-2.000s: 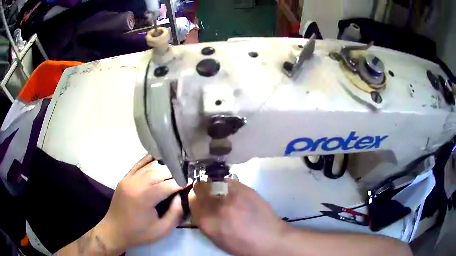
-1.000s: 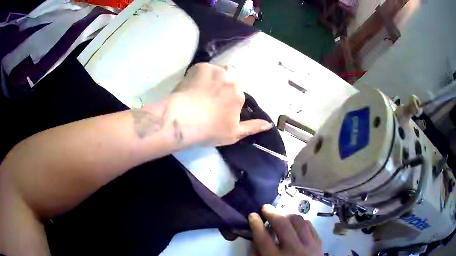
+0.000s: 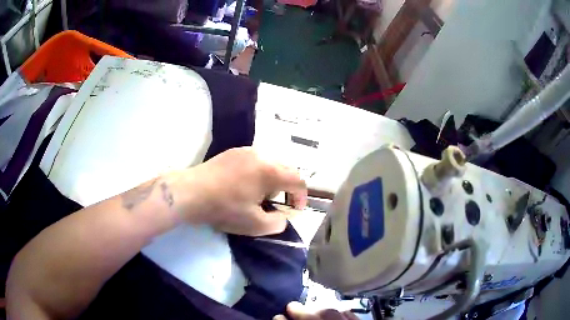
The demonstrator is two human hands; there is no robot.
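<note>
Dark fabric (image 3: 272,269) lies left of the white sewing machine head (image 3: 375,219) and reaches its needle side; the needle itself is hidden. More dark cloth (image 3: 234,112) extends to the table's back edge, and a large part hangs at the lower left. My left hand (image 3: 247,190) lies over the fabric left of the machine head, its thumb and index fingertips apart; the other fingertips are hidden, so any grip is unclear. My right hand (image 3: 315,312) is mostly cut off by the bottom edge, by the fabric near the needle area; its grip is hidden.
The white table (image 3: 134,137) carries a metal slot plate behind the machine head. An orange crate (image 3: 69,56) stands at the upper left, with white and purple cut pieces (image 3: 28,134) below it. A pale hose (image 3: 531,115) runs up at the right. Dark cloth lies behind the machine.
The view has swung from the machine's front to its left end, then tilted up. My left hand has left the needle area and its index finger, outstretched a second ago, is now bent.
</note>
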